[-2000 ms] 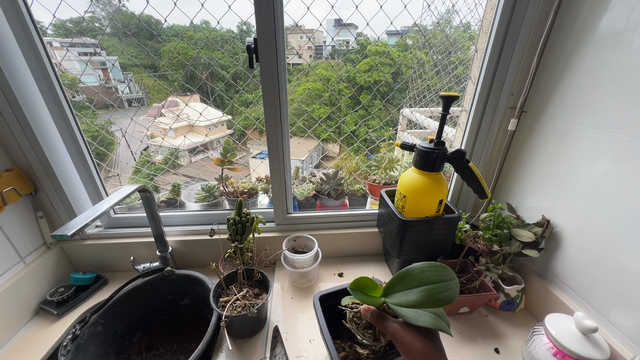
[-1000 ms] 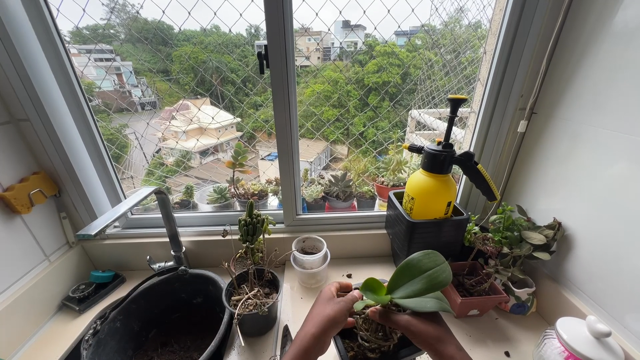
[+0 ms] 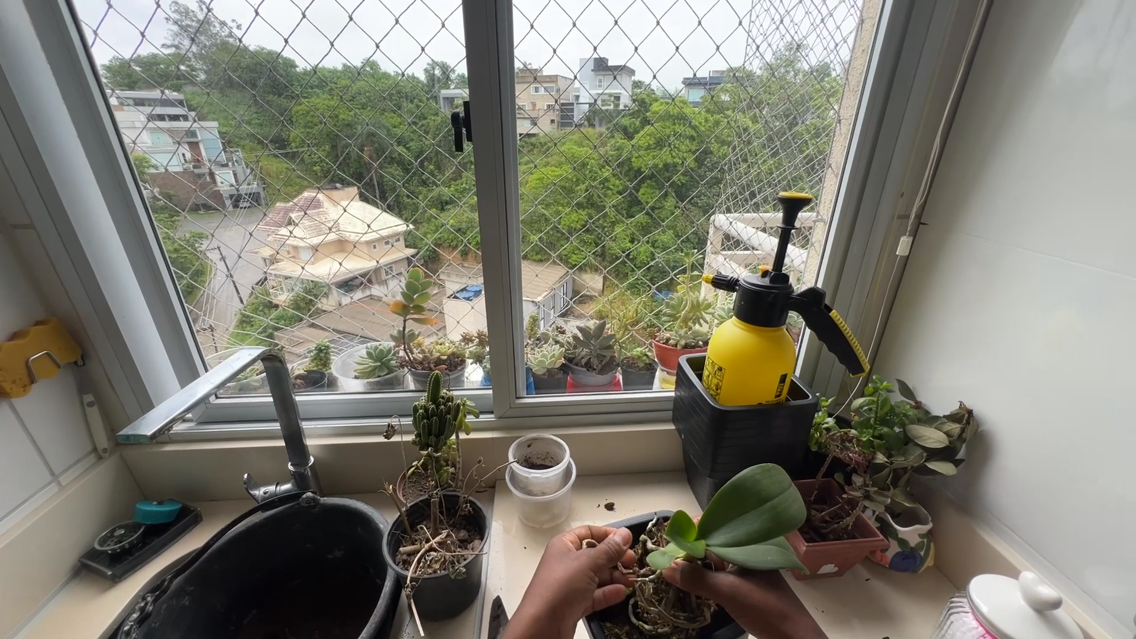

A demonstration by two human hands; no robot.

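Observation:
An orchid plant with broad green leaves (image 3: 750, 515) and a tangle of pale, dry roots (image 3: 670, 599) is held over a black plastic pot (image 3: 632, 524) containing dark substrate. My right hand (image 3: 741, 590) grips the plant at its base, just under the leaves, with part of the fingers hidden by them. On the plant's left side, my left hand (image 3: 577, 572) pinches a thin root between thumb and fingers.
Left of the hands stand a potted cactus (image 3: 439, 426), a black bucket (image 3: 355, 568) and a faucet (image 3: 288, 417). Behind are stacked clear plastic cups (image 3: 541, 484). A yellow pressure sprayer (image 3: 750, 355) sits in a black planter (image 3: 688, 426). A white-lidded jar (image 3: 1021, 612) is at lower right.
My left hand, out of view in the earliest frame, came in beside the plant and has shifted to its left-hand roots. My right hand still holds the orchid.

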